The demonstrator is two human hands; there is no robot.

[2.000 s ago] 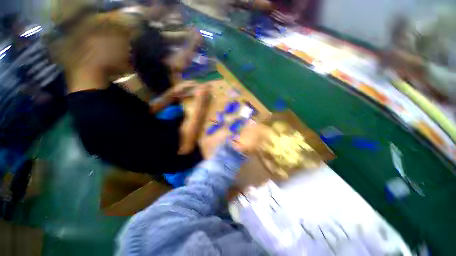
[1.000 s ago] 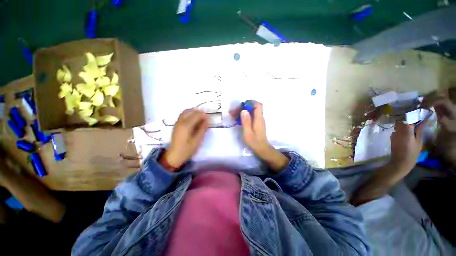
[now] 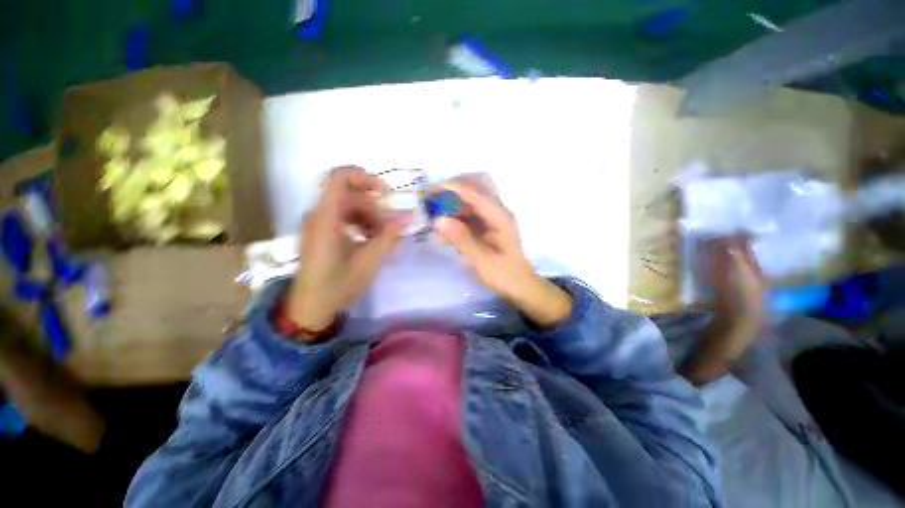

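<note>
My right hand [image 3: 491, 243] holds a small blue battery pack [image 3: 443, 203] between thumb and fingers, above the white work sheet [image 3: 556, 149]. My left hand [image 3: 342, 238] is just left of it, fingertips bent close together near a small pale piece [image 3: 402, 198]; blur hides whether the fingers grip it. Thin dark lead wires [image 3: 402, 179] show between the hands. A translucent film [image 3: 427, 283] lies on the sheet near my body.
A cardboard parts box [image 3: 238, 159] with yellow insulating pieces [image 3: 169, 174] stands left. Blue packs [image 3: 55, 258] lie beside it. A green belt [image 3: 397, 40] carries packs beyond. A neighbour's hand [image 3: 734, 298] is right, by white material [image 3: 764, 223]; another person's arm [image 3: 50, 387] is left.
Both hands have moved slightly away from my body and left in the picture, with the blue pack still in my right hand. The neighbour's hand at right has shifted left.
</note>
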